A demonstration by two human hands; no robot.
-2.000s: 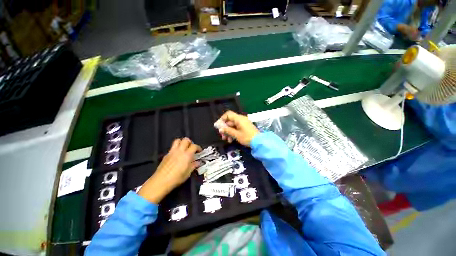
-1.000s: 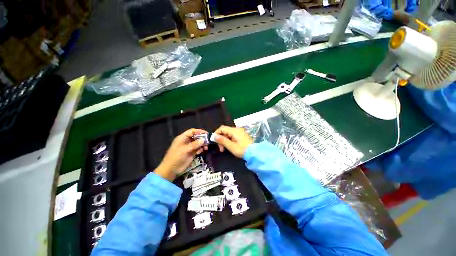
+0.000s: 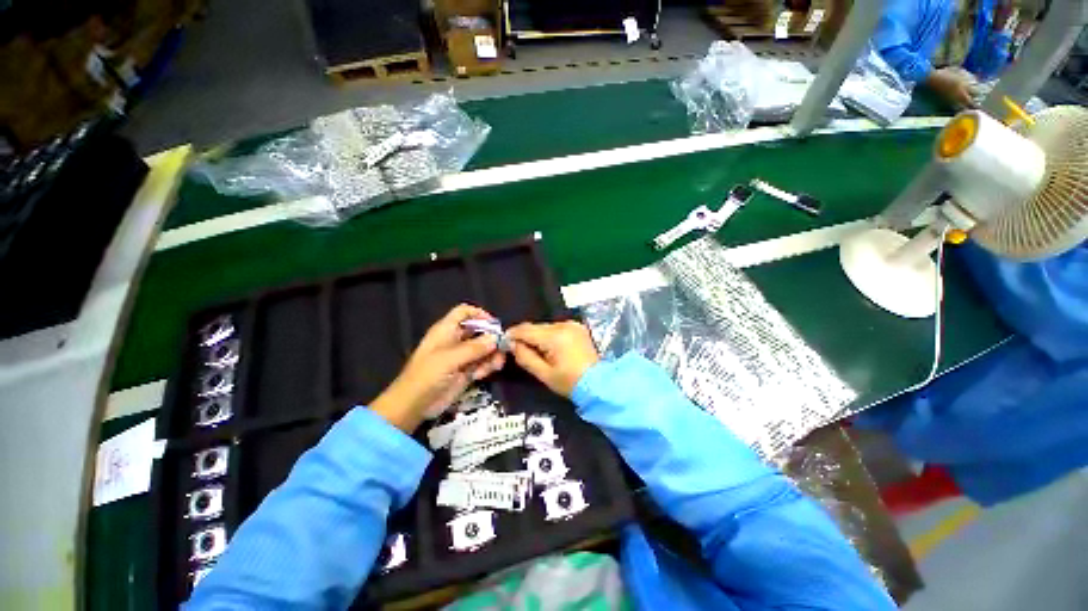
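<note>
My left hand (image 3: 444, 368) and my right hand (image 3: 552, 355) meet over the black compartment tray (image 3: 362, 346). Between their fingertips is a small pale piece (image 3: 487, 329), mostly hidden by the fingers; its exact shape cannot be told. Below the hands a loose pile of pale strip parts (image 3: 483, 439) lies in a tray pocket. Square silvery modules with dark round centres lie beside and below the pile, such as one square module (image 3: 563, 499). More modules stand in a column along the tray's left side (image 3: 206, 503).
Bagged strips (image 3: 764, 358) lie right of the tray. Joined pieces (image 3: 704, 220) lie on the green belt (image 3: 573, 155). A clear bag with strips (image 3: 379, 155) is behind the tray. A desk fan (image 3: 889, 269) stands right. A paper label (image 3: 125, 463) is left. Blue-sleeved people are at right.
Two seconds ago my left hand was at the strip pile and my right hand was apart, holding a small pale piece. Both hands are now together at the piece. The view has shifted slightly.
</note>
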